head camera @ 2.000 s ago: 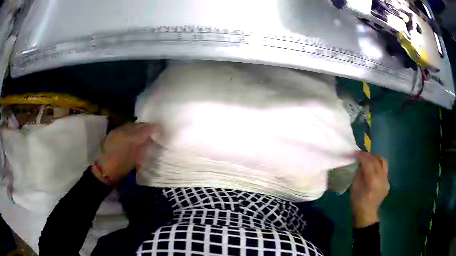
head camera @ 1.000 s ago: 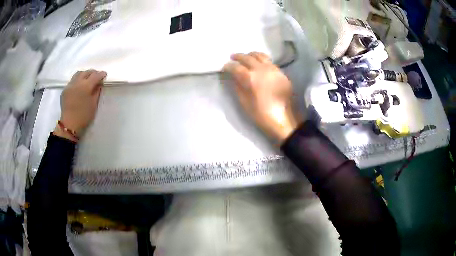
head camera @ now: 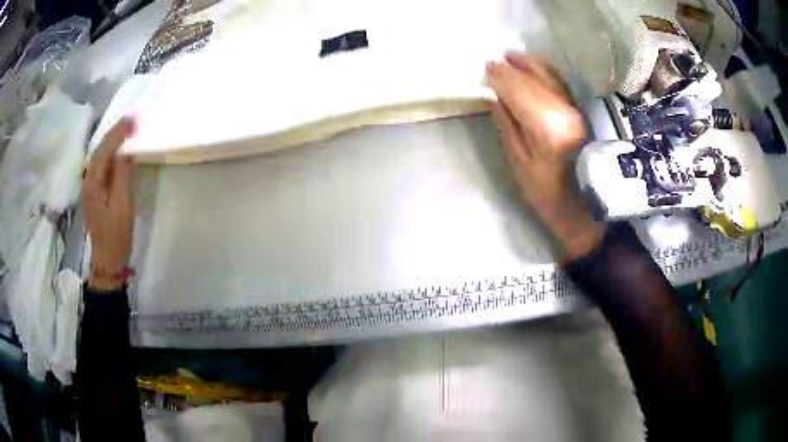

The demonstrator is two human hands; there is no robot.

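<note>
A white labelled garment point(head camera: 285, 95) lies on the pale machine table point(head camera: 346, 216), with a black label point(head camera: 343, 43) near its top and a greyish decoration at its upper left. Its thick front edge runs between my hands. My left hand point(head camera: 110, 207) holds the left end of this edge. My right hand point(head camera: 540, 129) holds the right end, fingers bent over the cloth. More white cloth point(head camera: 484, 388) lies across my lap below the table edge.
The off-white sewing machine point(head camera: 683, 164) stands right of my right hand. A measuring strip point(head camera: 371, 306) runs along the front table edge. White cloth point(head camera: 43, 242) hangs at the left. A bin with a yellow rim point(head camera: 207, 388) stands below the table at lower left.
My hands have left the lap stack and gone up to the labelled garment on the table. Since the last earlier frame, my right hand has moved right and up, and the front edge is raised slightly.
</note>
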